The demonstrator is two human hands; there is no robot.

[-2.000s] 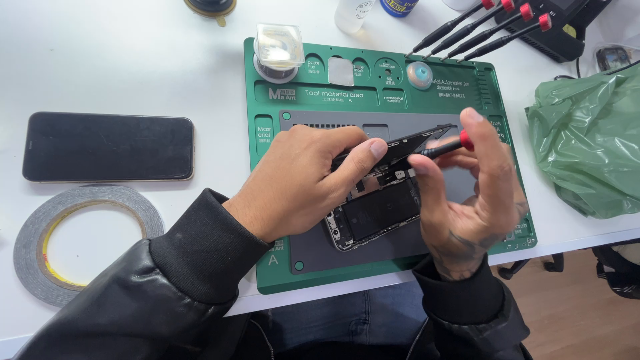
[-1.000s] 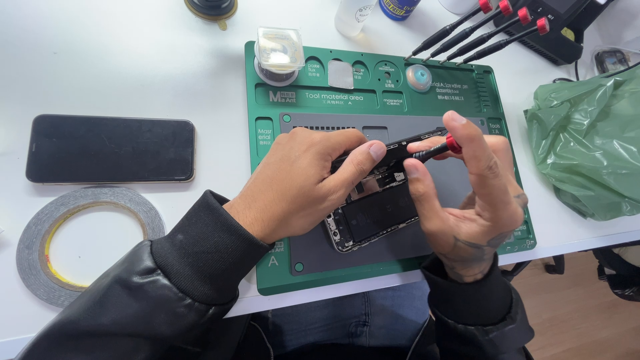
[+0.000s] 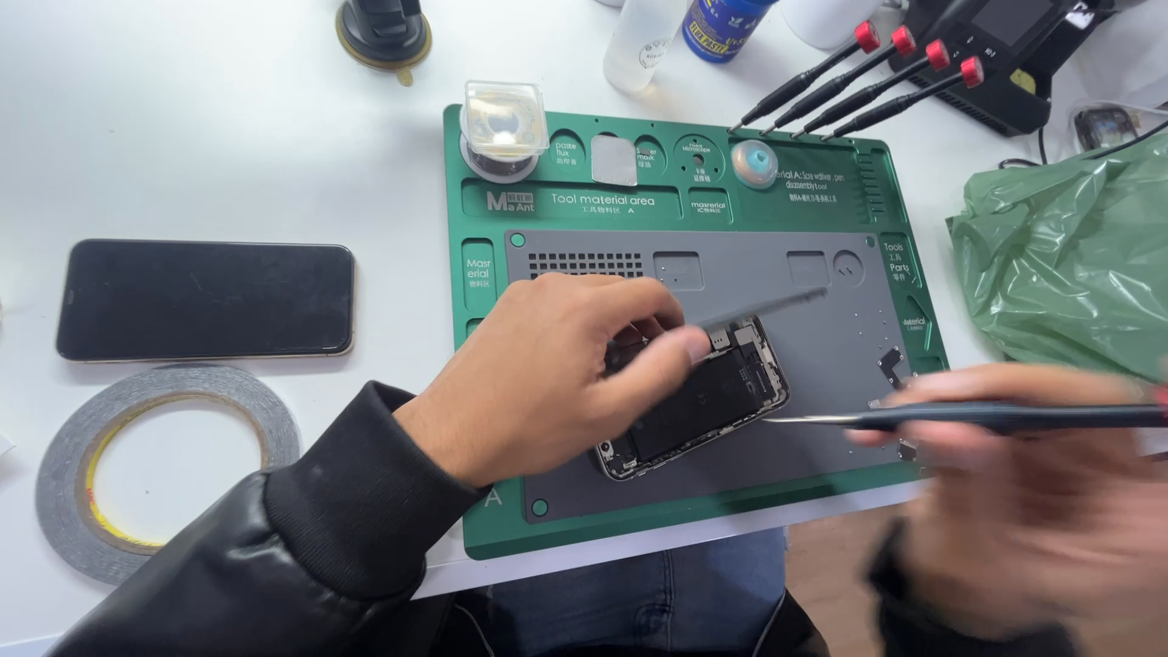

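Note:
An opened smartphone point(image 3: 707, 406) lies tilted on the grey pad of a green repair mat point(image 3: 484, 538), its black battery and inner parts showing. My left hand point(image 3: 557, 365) holds the phone's lifted screen assembly point(image 3: 766, 310) edge-on above the body; its fingertips are partly hidden. To the right, my right hand point(image 3: 1031, 484), blurred, grips a precision screwdriver point(image 3: 985, 417) with a dark handle, held level, its tip just off the phone's lower right edge. Small dark metal brackets point(image 3: 892, 365) and tiny screws lie on the pad's right side, partly behind the right hand.
Another smartphone point(image 3: 205, 301) and a roll of grey tape point(image 3: 64, 474) lie at left. Four red-capped screwdrivers point(image 3: 858, 87) lean on the mat's back edge. A clear box point(image 3: 505, 119), a flux paste jar point(image 3: 721, 27), a plastic bottle point(image 3: 643, 46) and a green plastic bag point(image 3: 1068, 265) stand around.
My right hand has moved away from the phone to the right, and the screwdriver now lies level in it. My left hand still holds the lifted screen assembly, which sits at a flatter angle.

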